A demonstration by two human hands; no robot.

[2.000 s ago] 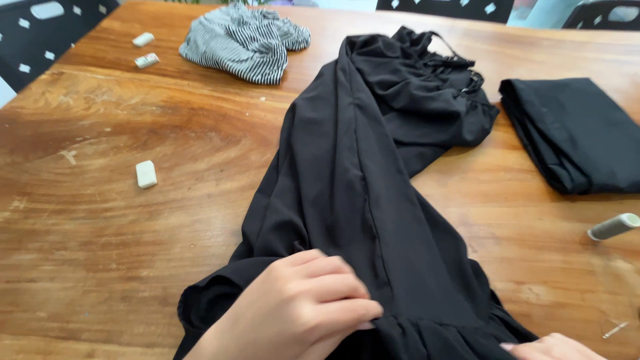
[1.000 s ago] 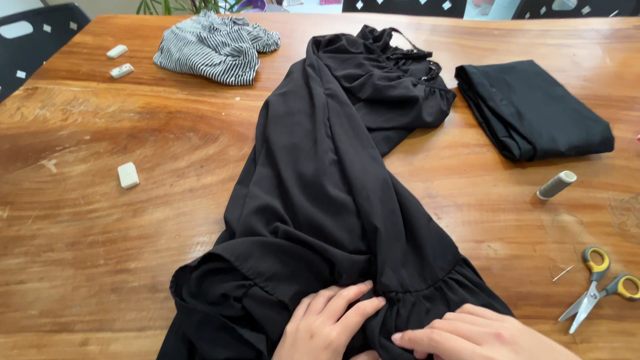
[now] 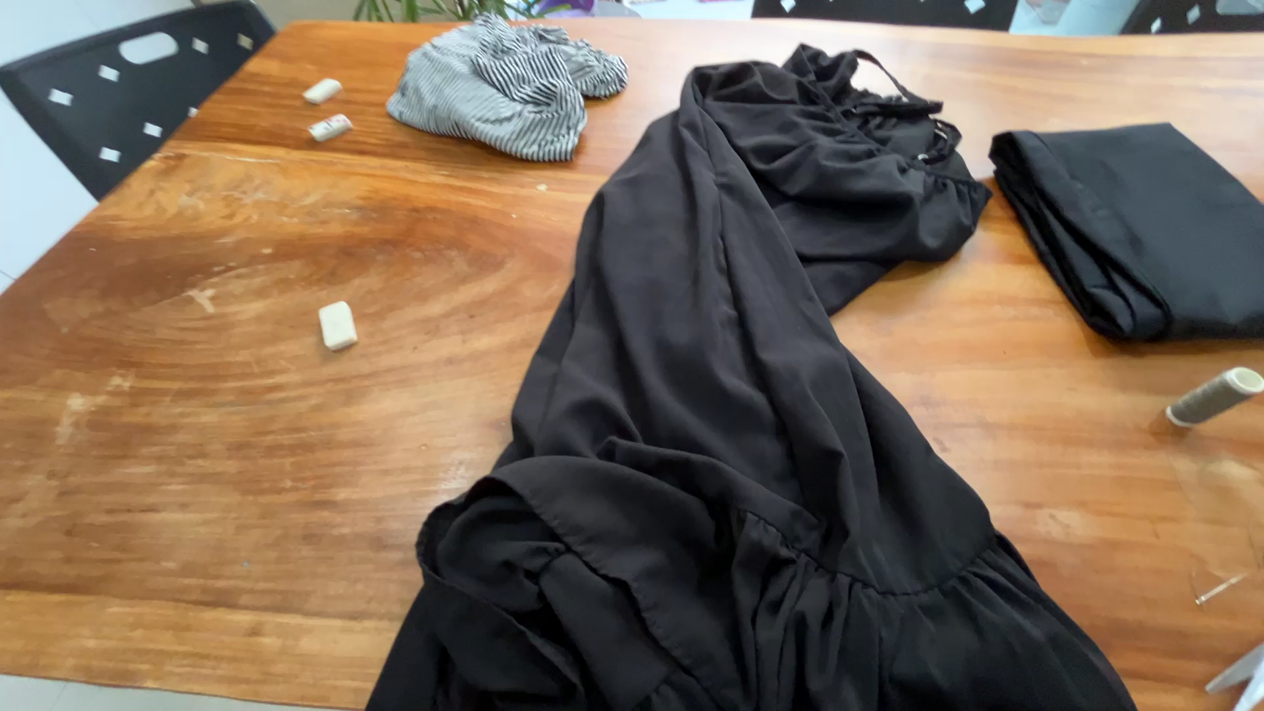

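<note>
A black garment (image 3: pixel 731 326) with thin straps and a gathered ruffle (image 3: pixel 948 632) lies lengthwise over the wooden table, its lower part bunched and partly folded back at the bottom of the view. Neither my left hand nor my right hand shows in this frame, so what they hold or touch is hidden. To the garment's right is a spool of grey thread (image 3: pixel 1214 397) tipped at an angle, with a needle (image 3: pixel 1222 589) nearer the front. Only the blade tips of the scissors (image 3: pixel 1234 671) show at the lower right edge.
A folded black cloth (image 3: pixel 1175 227) lies at the right. Black and white striped fabric (image 3: pixel 509 89) is heaped at the back left. Pale blocks, one (image 3: pixel 338 326) nearer and two (image 3: pixel 330 127) farther off, rest on the wooden table (image 3: pixel 197 474). A black chair (image 3: pixel 138 89) stands beyond the left edge.
Both hands, which were on the garment's lower part one second ago, have gone out of view. The garment's ruffle now lies uncovered by fingers.
</note>
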